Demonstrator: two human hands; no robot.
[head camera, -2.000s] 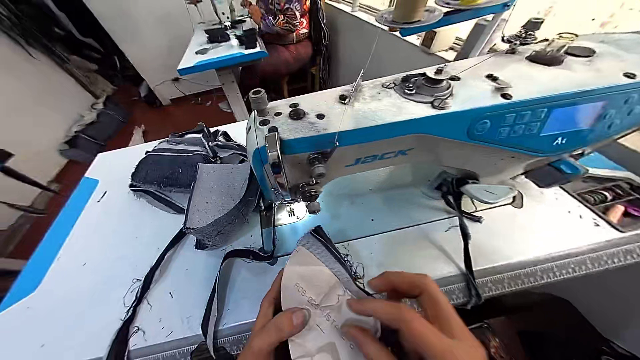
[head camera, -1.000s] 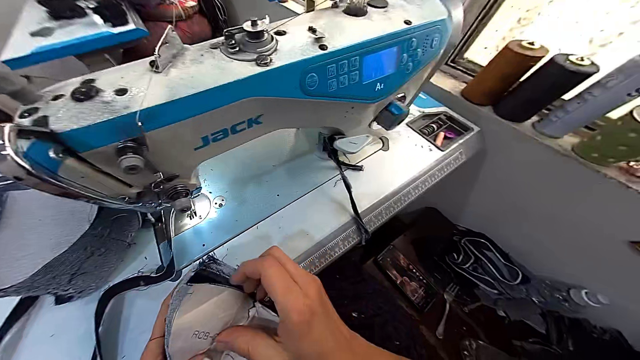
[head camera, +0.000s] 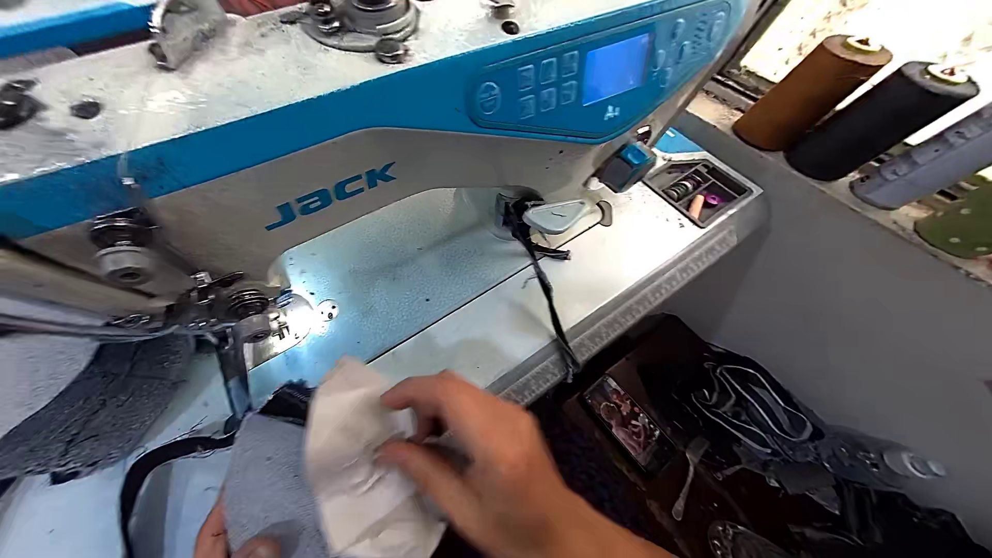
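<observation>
At the bottom of the view my left hand (head camera: 232, 539) holds a grey denim piece (head camera: 275, 480) by its lower edge. My right hand (head camera: 488, 465) pinches a crumpled off-white pattern piece (head camera: 360, 465), which lies over the right side of the denim and stands partly away from it. Both pieces are in front of the Jack industrial sewing machine (head camera: 333, 178), near its lit needle plate (head camera: 294, 322). A dark strap (head camera: 167, 453) curves beside the denim. More grey denim (head camera: 116, 403) lies left of the presser foot.
A dark cord (head camera: 546, 294) hangs from the machine over the table edge ruler (head camera: 659, 287). A small parts tray (head camera: 705, 190) is at the table's right corner. Thread cones (head camera: 814, 93) stand on a ledge. Below lie a phone (head camera: 628, 422), a fork (head camera: 690, 477) and a plastic bottle (head camera: 876, 457).
The off-white piece, earlier lying against the denim under both hands, is now partly lifted by my right hand, showing more grey denim. The view has swung to the right.
</observation>
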